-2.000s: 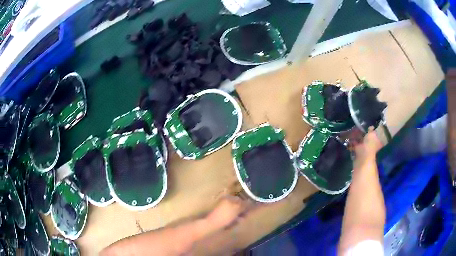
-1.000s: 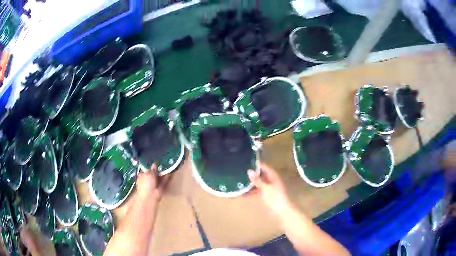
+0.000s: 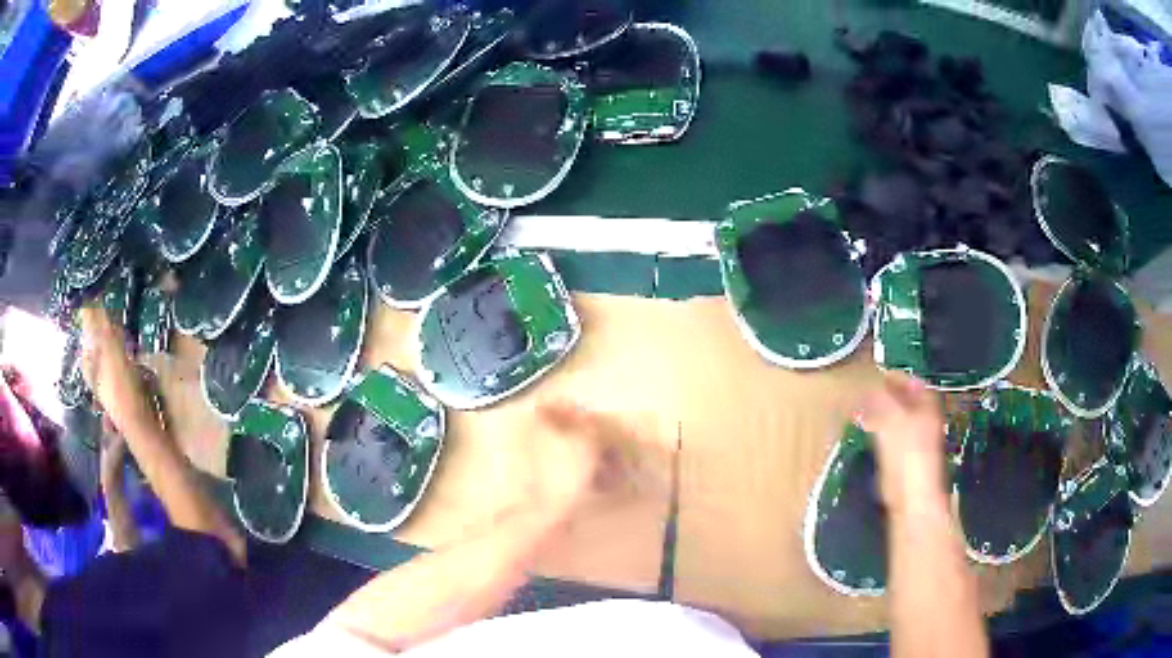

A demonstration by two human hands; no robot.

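Observation:
My left hand [image 3: 578,450] is blurred over the cardboard, its fingers loosely apart and nothing seen in it. My right hand [image 3: 902,409] is over the top of a green-and-black housing [image 3: 848,521] at the lower right and hides part of it; its grip cannot be made out. A housing [image 3: 967,321] lies on its side just beyond my right fingers. Another housing [image 3: 797,283] touches it on the left. A housing with moulded outlines in its panel [image 3: 495,337] lies tilted beyond my left hand.
Overlapping housings [image 3: 302,219] crowd the left; a smaller group [image 3: 1090,341] stands at the right. A heap of black pads [image 3: 932,154] lies on the green surface. A pale strip [image 3: 611,235] crosses behind the cardboard [image 3: 739,437]. Another person's arm [image 3: 142,411] reaches in at left.
The view has swung left, so the bench contents sit further right and more stacked housings show. My left hand is away from the housing it was at. My right hand has moved to the lower-right housing.

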